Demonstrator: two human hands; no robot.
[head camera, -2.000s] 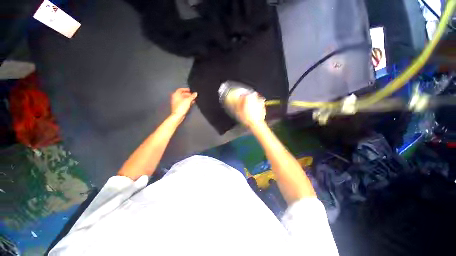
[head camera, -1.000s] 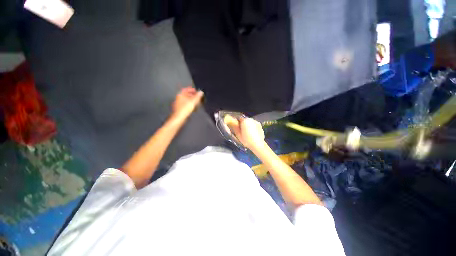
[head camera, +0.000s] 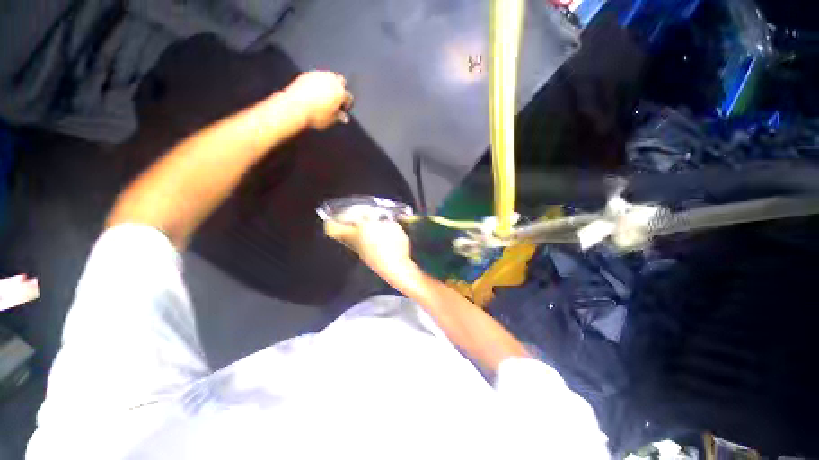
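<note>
The black trousers (head camera: 260, 216) lie on the grey table cover (head camera: 395, 81), with a wide black part in front of me. My right hand (head camera: 377, 241) is closed on the handle of the steam iron (head camera: 364, 208), which is at the right part of the trousers near the table's front edge. The iron's underside is hidden. My left hand (head camera: 319, 99) is at the far right edge of the trousers with its fingers pinched together. The image is blurred, but the fingertips appear to grip the edge of the black cloth.
A yellow hose (head camera: 505, 117) runs up from a bar with white wraps (head camera: 620, 225) at the right. Grey creased garments (head camera: 81, 63) lie at the far left. Dark crumpled cloth (head camera: 584, 314) is below the bar. Blue crates (head camera: 660, 13) are at the far right.
The view has swung right. The trousers now show as a wide, rounded shape turned on the table. My left hand has moved farther out, and the iron has moved left in the picture.
</note>
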